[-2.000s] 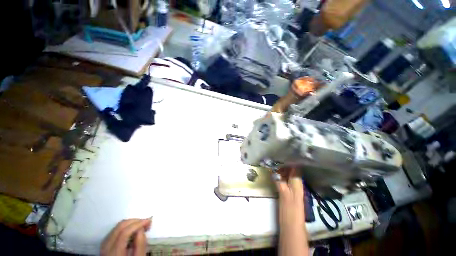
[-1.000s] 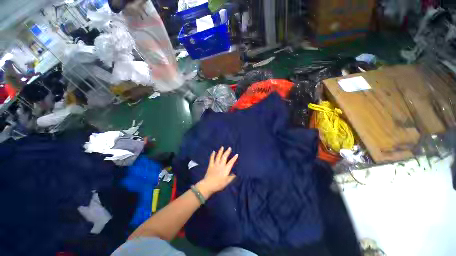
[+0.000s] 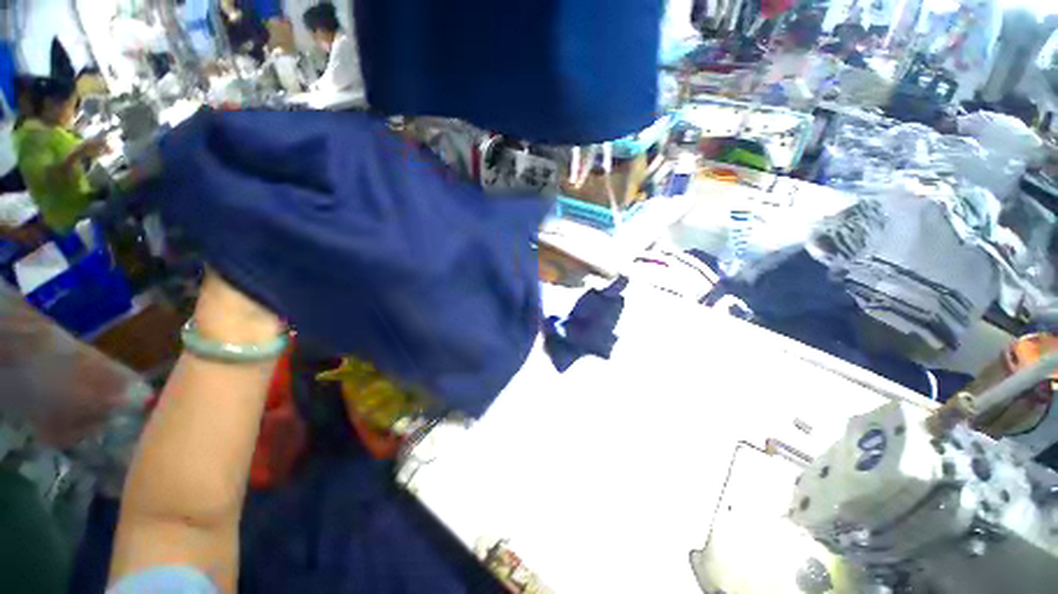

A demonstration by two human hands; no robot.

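Observation:
A large navy garment is held up in the air at left centre, over the table's left edge. My left hand is raised under it; the fingers are hidden by the cloth, and a pale green bangle shows on the wrist. My right hand is not in view. Small navy cut pieces lie in a little pile on the white machine table. The cream-white sewing machine stands at the lower right.
More navy cloth lies below the table's left edge. Yellow and red bags are beside it. Grey pieces are stacked behind the table. A dark blue panel fills the top centre. A person in green sits far left.
The view has swung from the heap back towards the table. My left hand, earlier spread flat on the navy garment, is now raised with a navy garment lifted up.

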